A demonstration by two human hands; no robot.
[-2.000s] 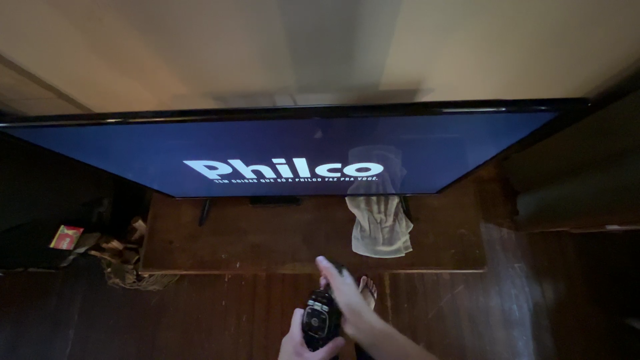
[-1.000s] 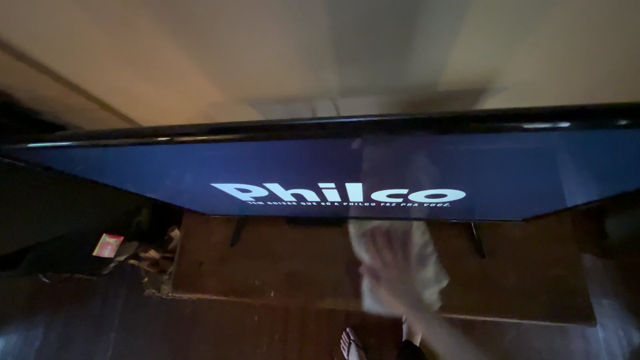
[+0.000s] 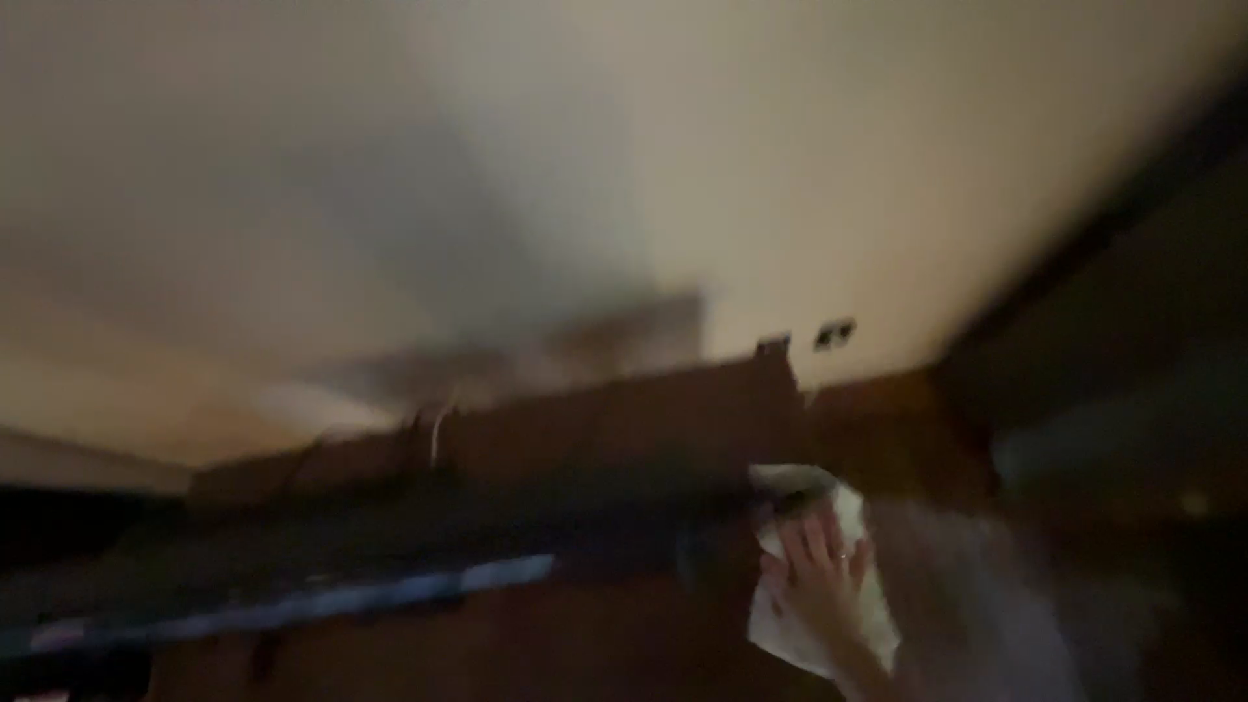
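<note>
A white cloth (image 3: 788, 639) lies over the right end of the dark television (image 3: 624, 497). My right hand (image 3: 814, 570) presses and holds the cloth there, its fingers spread across it and a ring showing on one finger. The television is seen from above and is blurred; its screen shows only as a thin bluish strip. My left hand is out of view, and the remote control is not visible.
Behind the television runs the brown wooden stand (image 3: 634, 409), with a pale cable (image 3: 439, 434) rising near it. A wall outlet (image 3: 834, 334) is on the pale wall (image 3: 780, 195). Dark furniture (image 3: 1121, 390) stands at the right.
My right hand has moved with the cloth from the front of the stand to the television's right end. My left hand and the remote control, visible two seconds ago, are gone from view. The view has swung strongly.
</note>
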